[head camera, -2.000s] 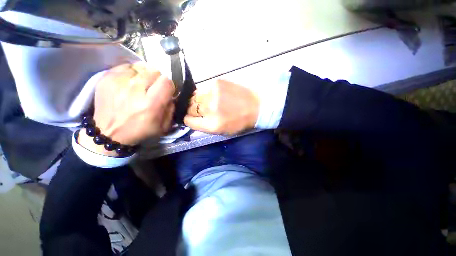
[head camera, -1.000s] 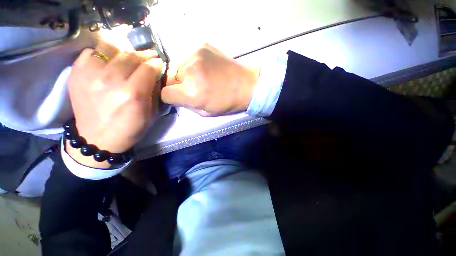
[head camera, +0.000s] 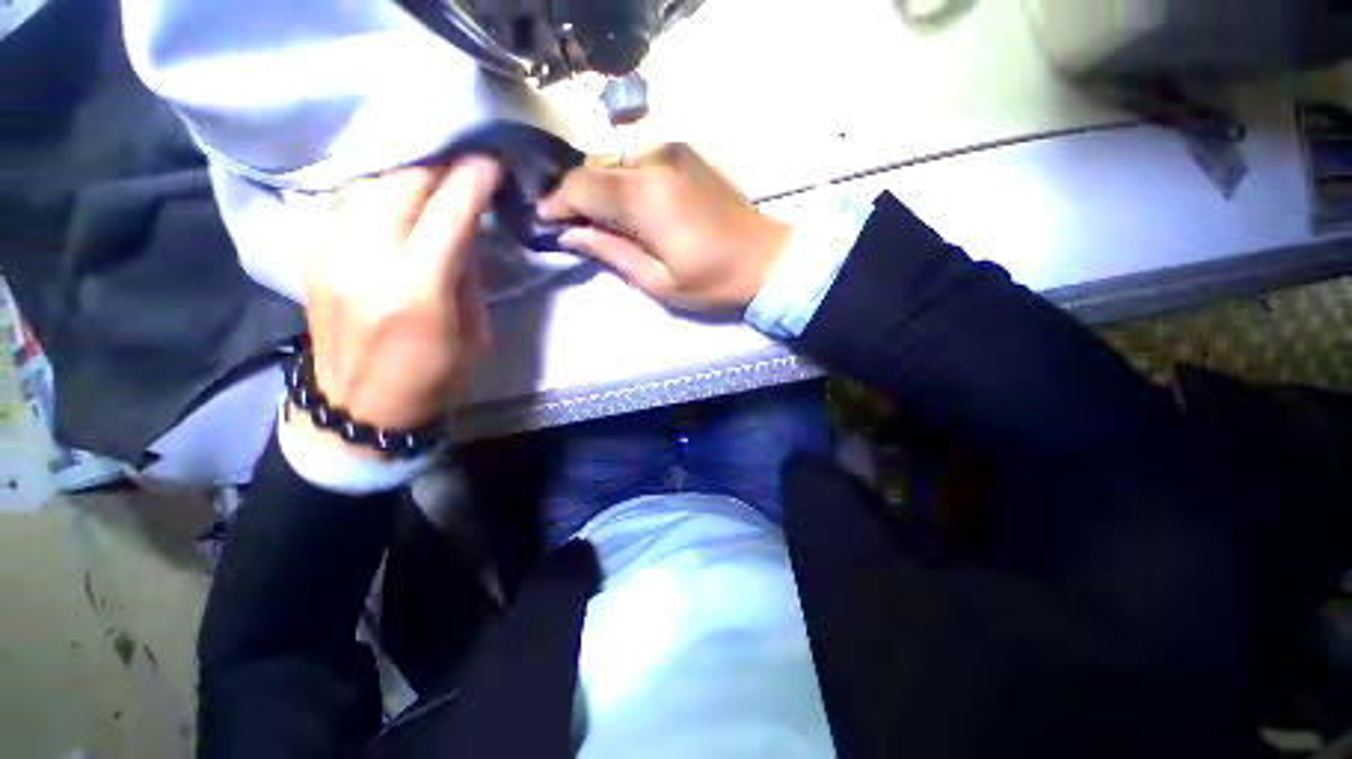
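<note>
The pale grey-white workpiece lies bunched at the upper left, with a black fabric panel hanging beyond it. My left hand lies on the workpiece, fingers bent at its black edge strip. My right hand pinches the other side of the dark strip, just below the needle area. The grey-white knob hangs under the dark sewing machine head. The fabric between my fingertips is partly hidden.
The pale machine table has a ruled-looking front edge close to my body. A dark seam line crosses the table. A small dark and clear item lies at the right. A patterned floor shows at the lower left and right.
The view has shifted. My left hand has opened from its bunched grip and moved a little away from my right hand. More of the pale cloth and its dark edge now shows between them.
</note>
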